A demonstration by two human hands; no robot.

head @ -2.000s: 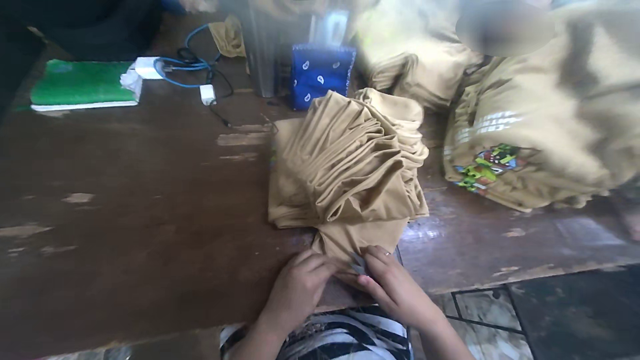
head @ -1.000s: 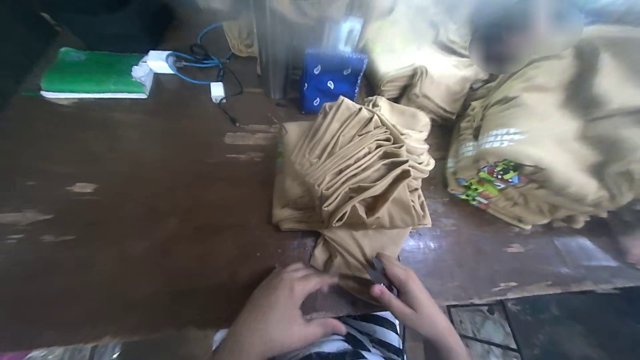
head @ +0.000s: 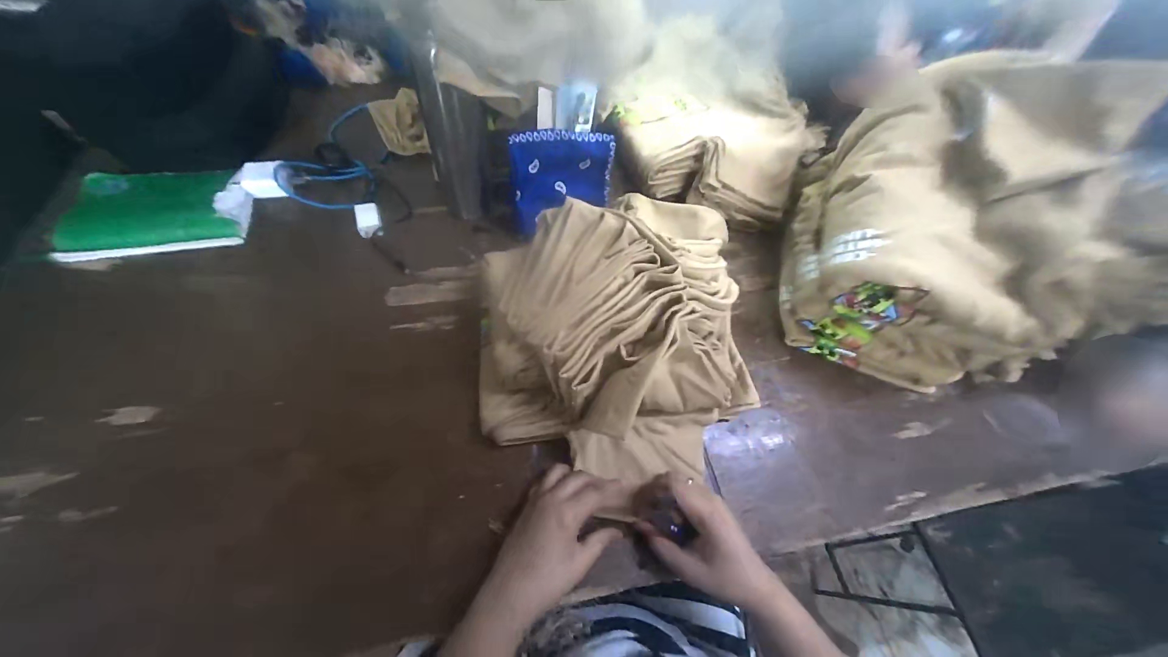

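Note:
A stack of folded tan fabric pieces (head: 620, 310) lies on the dark wooden table, with one tan fabric piece (head: 648, 452) extending from it toward the front edge. My left hand (head: 561, 525) touches the near left part of that piece, its fingers bent over the cloth. At the right side of the same piece, my right hand (head: 698, 538) is curled around a small dark tool (head: 671, 525), partly hidden by the fingers; its kind is unclear. Both hands are close together, slightly apart.
A green book or cloth-covered pad (head: 146, 210), a white adapter (head: 265, 179) and blue cable (head: 319, 203) lie at left. A blue paisley cloth (head: 563, 178) stands behind the stack. Larger tan fabric bundles (head: 899, 246) with printed patches are at right, near a blurred person.
My left hand, lifted off the cloth with fingers spread a second ago, is back on the fabric. A tan flap now hangs at the front of the stack.

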